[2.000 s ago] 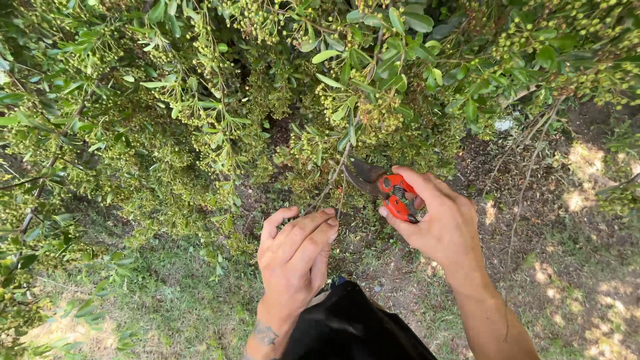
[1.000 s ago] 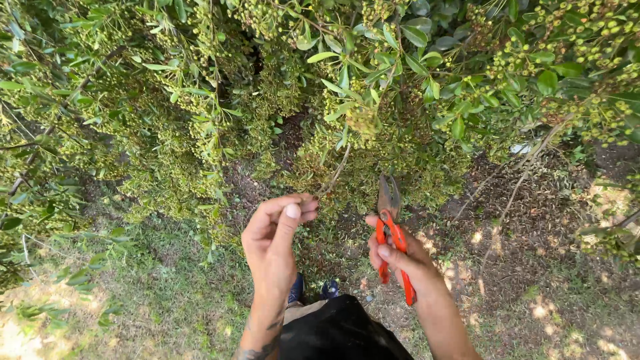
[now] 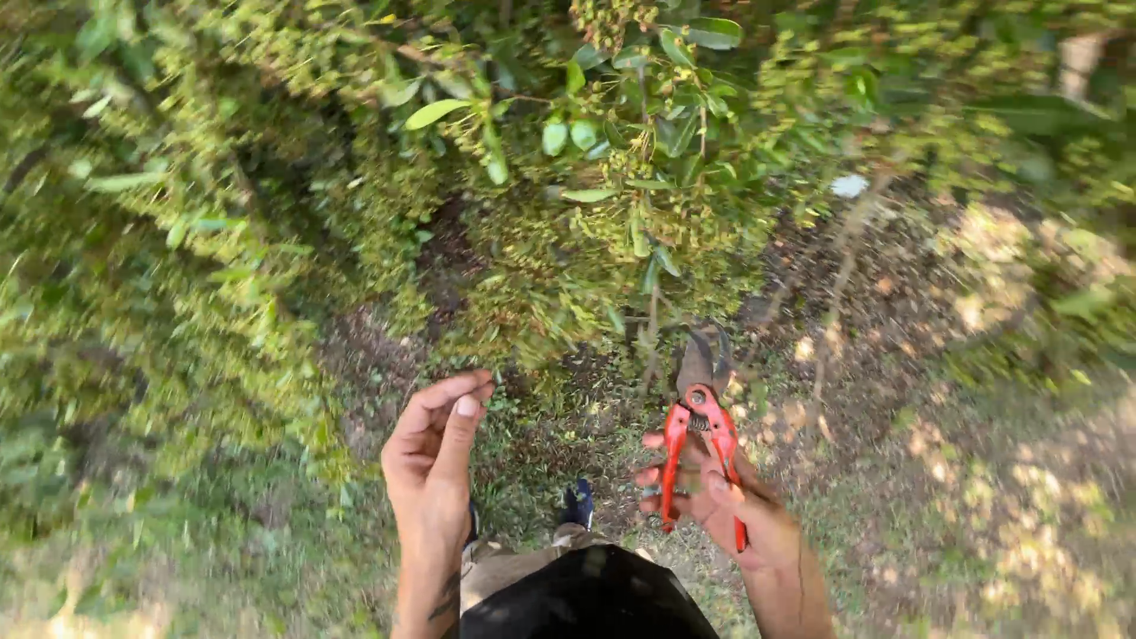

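A pair of bypass pruning shears (image 3: 701,426) with red handles lies across the palm and fingers of my right hand (image 3: 737,506); its handles are spread and its dark blades point up, parted. Just left of the blades a thin bare stem (image 3: 653,328) hangs from a leafy branch (image 3: 657,133) with small green berries. My left hand (image 3: 439,444) is at the lower left of the stem, its thumb and fingertips close together. Whether something small is pinched between them I cannot tell.
Dense berry-bearing shrub foliage (image 3: 204,240) fills the left and top. Bare thin branches (image 3: 839,293) rise at the right, near a small white thing (image 3: 849,185) on the ground. Below are grass, leaf litter and my dark blue shoe (image 3: 578,504).
The shears were at the stem beside my left hand two seconds ago; both hands have since moved apart. My left hand no longer touches the stem. My right fingers have loosened around the handles.
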